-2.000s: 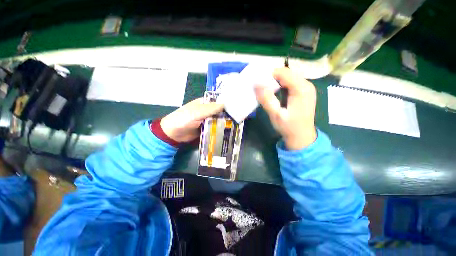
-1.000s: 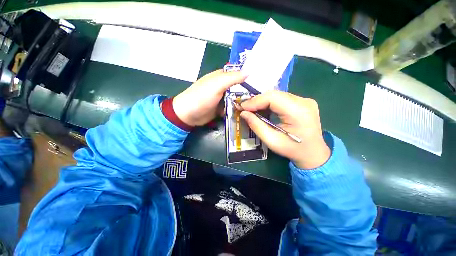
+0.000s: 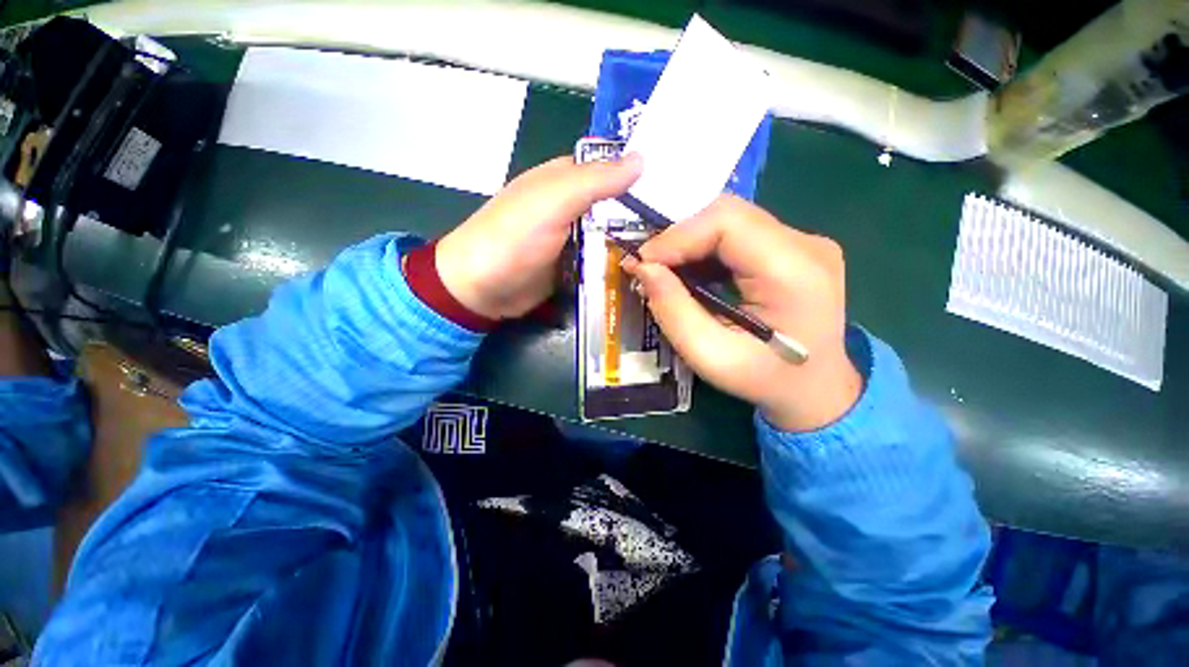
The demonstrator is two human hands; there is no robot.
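Note:
The opened phone mid-frame (image 3: 635,395) is held upright in view above the bench's front edge. My left hand (image 3: 519,241) grips its left side near the top, with the thumb at the lifted white battery (image 3: 698,124). The battery tilts up and away over the phone's top end. The orange-yellow flex cable (image 3: 613,319) runs lengthwise in the bay. My right hand (image 3: 763,306) holds a thin dark tool with a pale end (image 3: 750,322) like a pen. Its tip is at the cable's upper end, partly hidden by my fingers.
A blue parts tray (image 3: 629,81) is behind the phone. A white paper sheet (image 3: 378,117) lies left, a ridged white sheet (image 3: 1056,293) right. A black box with cable (image 3: 131,163) is far left. A white rail (image 3: 835,104) and taped post (image 3: 1108,85) stand behind.
My right hand has taken up the thin tool and moved from the battery to the cable's upper end. The battery has swung up over the tray. The camera view has shifted.

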